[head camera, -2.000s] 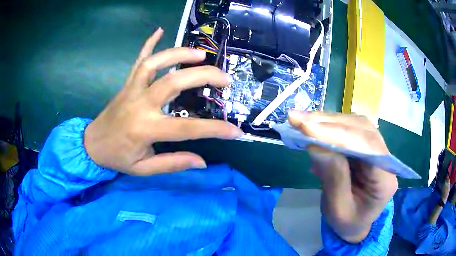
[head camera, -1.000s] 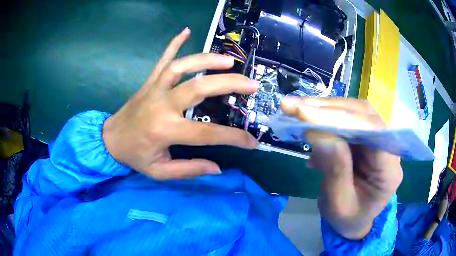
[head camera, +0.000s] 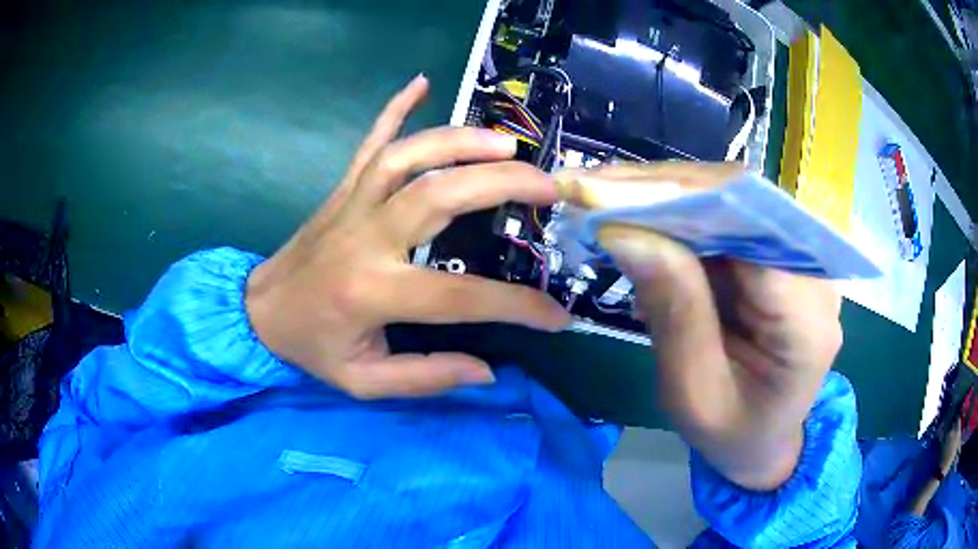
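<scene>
An open projector housing (head camera: 461, 107) with a white rim lies in front of me. A large glossy black cover (head camera: 643, 86) fills its middle, with thin coloured wires (head camera: 520, 113) at its left. My left hand (head camera: 397, 247) is spread over the near left part, its fingers apart and holding nothing. My right hand (head camera: 719, 311) grips a flattened white-blue glue tube (head camera: 740, 227) between thumb and fingers. The tube's narrow end is over the board near my left index finger; its tip is not clear. My right hand hides most of the board. A white flat cable (head camera: 742, 127) shows at the housing's right.
A long yellow block (head camera: 829, 134) stands right of the housing. Beyond it a red-blue packet (head camera: 901, 202) lies on white paper (head camera: 874, 241). The green bench (head camera: 215, 129) extends to the left. Another person's blue sleeve (head camera: 895, 488) and hand show at the lower right edge.
The housing sits further right in the picture. My right hand and the tube have moved up and left over the board, covering more of it. My left hand keeps its spread pose beside the wires.
</scene>
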